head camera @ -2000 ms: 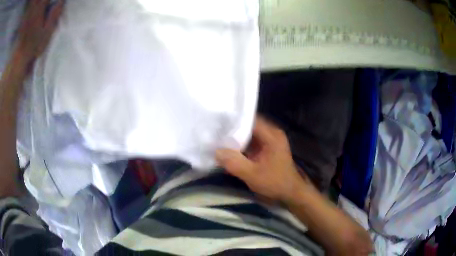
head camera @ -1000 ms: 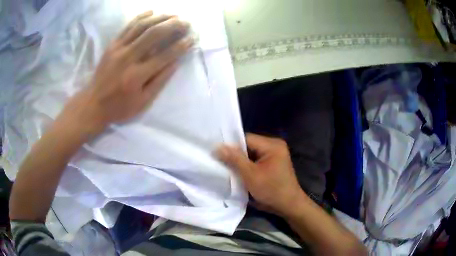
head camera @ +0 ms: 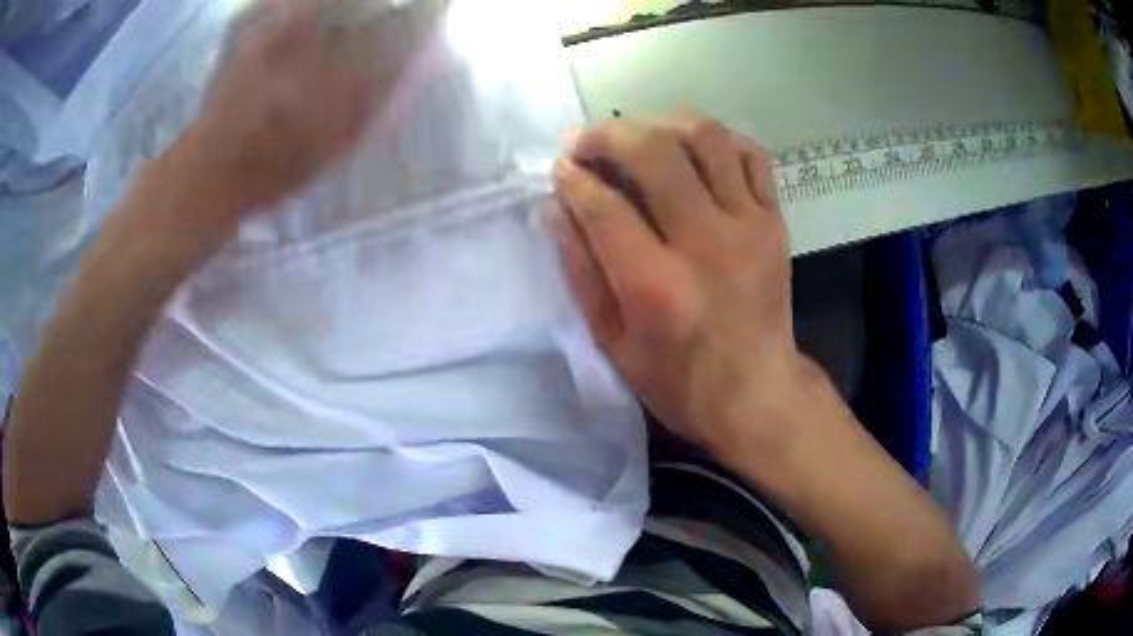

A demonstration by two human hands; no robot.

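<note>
A large white garment piece (head camera: 373, 360) lies over the table's front edge and hangs over my lap, with a seam line crossing it and soft folds below. My left hand (head camera: 323, 87) is blurred over the upper part of the cloth, its fingertips cut off or lost at the top edge; its grip cannot be told. My right hand (head camera: 683, 236) pinches the right edge of the cloth between thumb and fingers, over the table's front edge. Bright glare covers the cloth between the hands.
The white machine table (head camera: 845, 81) bears a printed measuring scale (head camera: 919, 155) along its front. A yellow box edge (head camera: 1085, 68) is at its right end. A blue-rimmed crate (head camera: 921, 360) holds gathered white cloth (head camera: 1031, 422) at the right. More white cloth is at upper left.
My right hand has moved up along the cloth's right edge to the table. My left hand first came in over the cloth, then moved up towards the top edge.
</note>
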